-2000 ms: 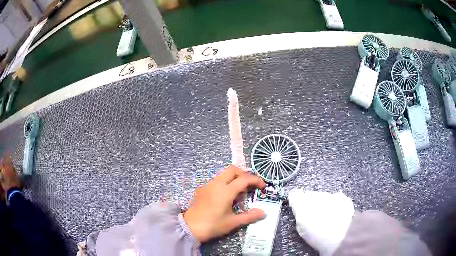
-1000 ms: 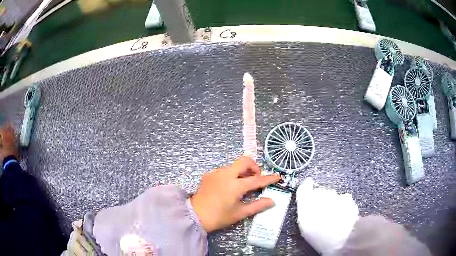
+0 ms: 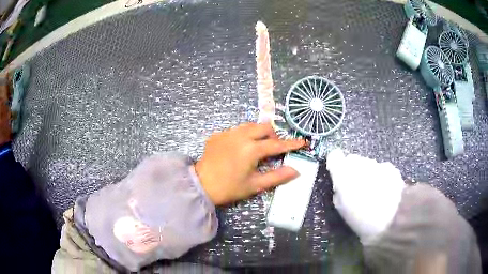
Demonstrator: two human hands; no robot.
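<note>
A pale teal handheld fan lies on the bubble mat, its round grille away from me and its flat handle towards me. My bare left hand rests on it from the left, one fingertip at the open neck and the thumb on the top of the handle. My right hand, in a white glove, is at the right of the neck. Its fingertips and anything in them cannot be made out. Small wires and parts in the neck are partly covered by my left finger.
A pinkish tape strip lies on the grey mat. Several teal fans lie at the upper right. Another fan is at the far left, beside another person's hand and dark sleeve. The pale belt rail curves along the top left.
The view has tilted down, so the fan and hands sit higher in the picture. My left fingertip stays at the neck, and my gloved hand remains at its right.
</note>
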